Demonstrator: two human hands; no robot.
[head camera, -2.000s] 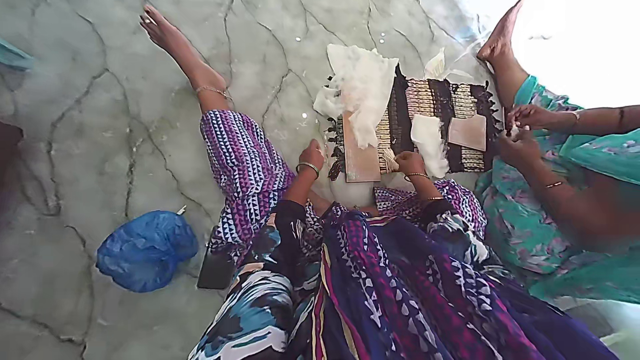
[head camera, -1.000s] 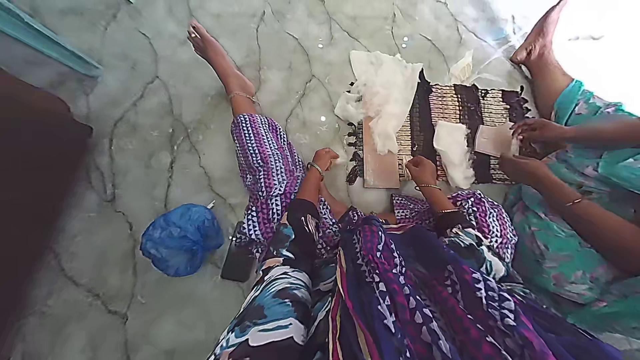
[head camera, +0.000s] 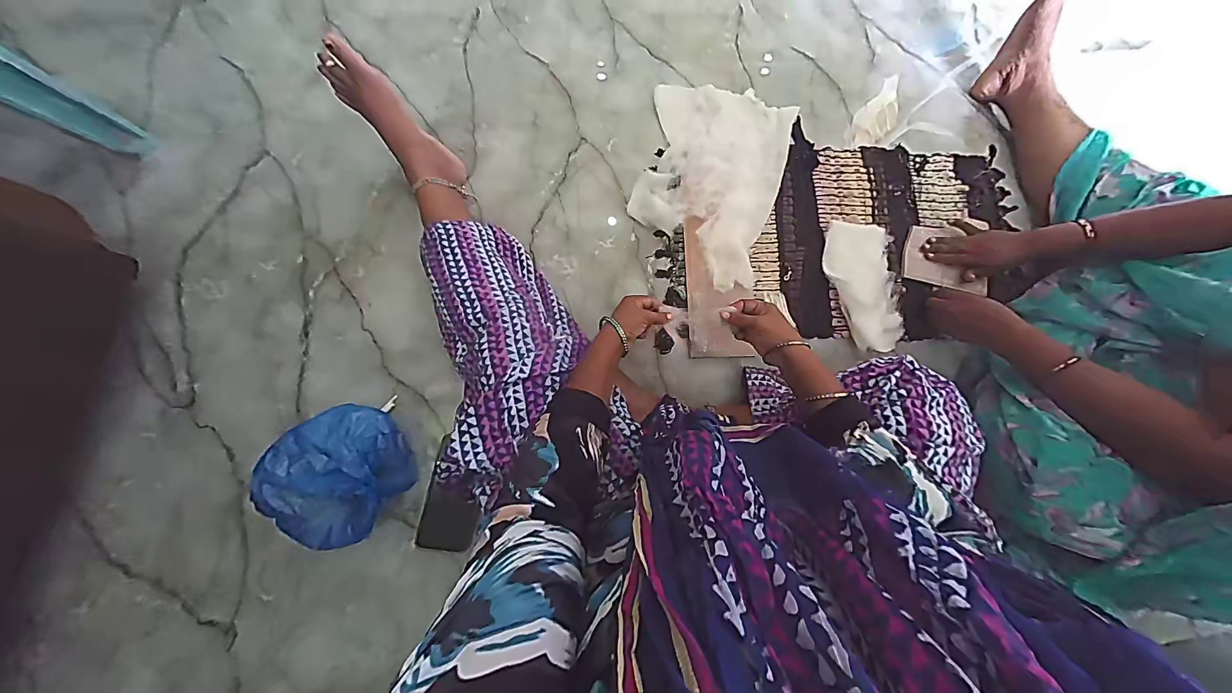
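Note:
My left hand (head camera: 643, 318) and my right hand (head camera: 760, 325) face each other over the near end of a flat tan board (head camera: 710, 332). Their fingertips are pinched, and a thin wisp of white fibre (head camera: 685, 314) seems to stretch between them. A large piece of fluffy white cotton wool (head camera: 729, 154) covers the far part of the board. The board rests on a striped woven mat (head camera: 801, 231) with dark tassels. A second, smaller piece of cotton wool (head camera: 859, 279) is on the mat, to the right of my right hand.
At the right, a co-worker's hands (head camera: 977, 252) hold a small flat board (head camera: 938, 258) at the mat. A blue plastic bag (head camera: 335, 476) and a dark phone (head camera: 448, 505) lie on the marbled floor (head camera: 318, 616) left of my lap. A dark brown object (head camera: 58, 337) stands at the left edge.
A co-worker's hand now lies flatter over the small board. My two hands stay by the near end of the tan board, with the right now turned toward the left.

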